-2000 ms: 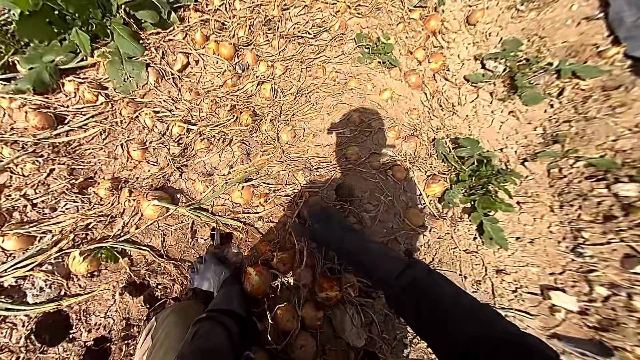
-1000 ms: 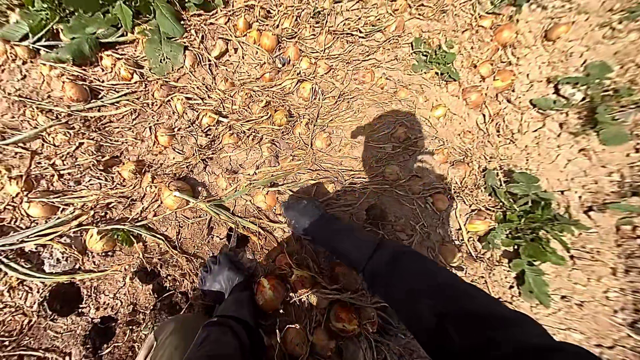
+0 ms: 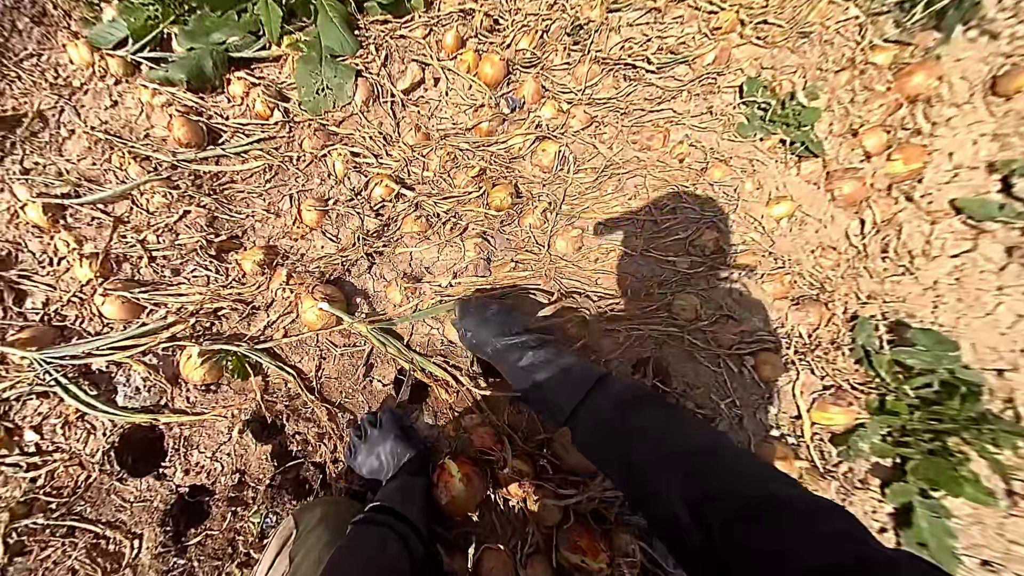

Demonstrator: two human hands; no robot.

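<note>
My right hand (image 3: 504,332), in a dark glove, reaches over the ground at the middle, on a green-and-yellow onion top (image 3: 392,344); its fingertips are hard to make out and I cannot tell if it grips anything. That top runs to an onion (image 3: 322,307) left of the hand. My left hand (image 3: 382,442), in a grey-black glove, is low at the centre left with its fingers curled; what is under them is hidden. Beside it, between my forearms, lies a pile of onions (image 3: 459,486) with dry roots and tops, partly in shade.
More onions (image 3: 188,132) and dried tops lie across the dry soil. Leafy green plants grow at the upper left (image 3: 324,72) and right (image 3: 928,416). Dark holes (image 3: 140,450) mark the soil at the lower left. My shadow (image 3: 680,256) falls right of centre.
My right hand has moved from beside the onion pile, up and left onto the onion top. My left hand stays low beside the pile.
</note>
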